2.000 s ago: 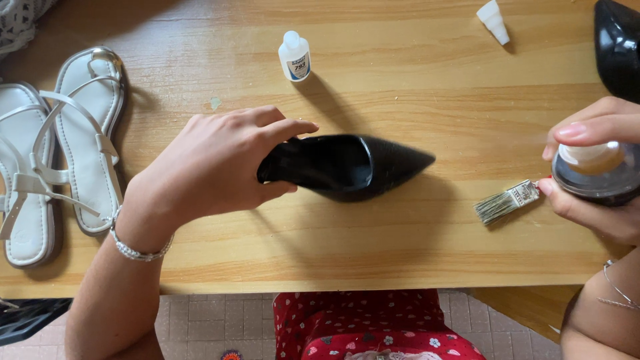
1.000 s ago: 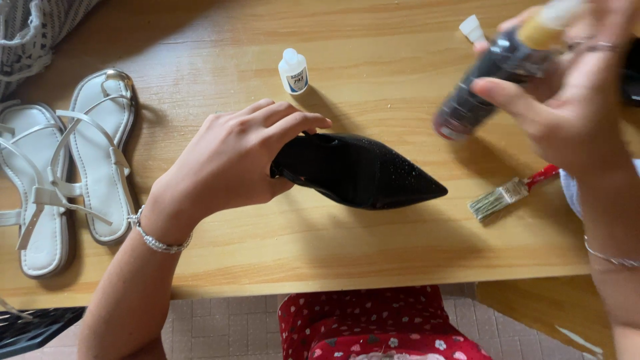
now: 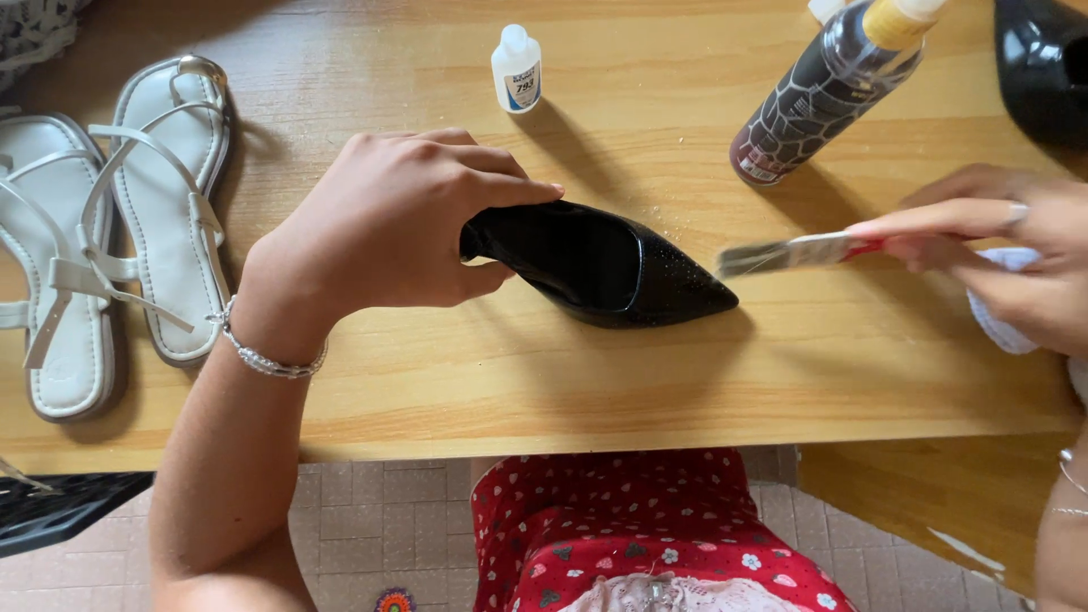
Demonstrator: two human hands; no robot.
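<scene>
My left hand (image 3: 408, 221) grips the heel end of a black pointed-toe shoe (image 3: 680, 285), its toe pointing right. Fine droplets dot the shoe's toe and the wood beside it. My right hand (image 3: 994, 242) holds a flat bristle paintbrush (image 3: 786, 255) by its red handle, the bristle tips just right of the toe; whether they touch it I cannot tell. A spray bottle (image 3: 820, 98) with a dark patterned label and yellow collar stands above the brush. Behind the shoe stands a small white bottle (image 3: 517, 72) bearing writing.
White strappy sandals (image 3: 166, 212) lie at the left of the wooden table (image 3: 510, 416). Another black shoe (image 3: 1041, 76) is at the top right. A white cloth (image 3: 1003, 302) lies under my right hand. A small white cap (image 3: 824, 10) is partly hidden behind the spray bottle.
My right hand has let go of the spray bottle, which now stands on the table, and has taken up the brush that lay there. Droplets now show on the shoe's toe.
</scene>
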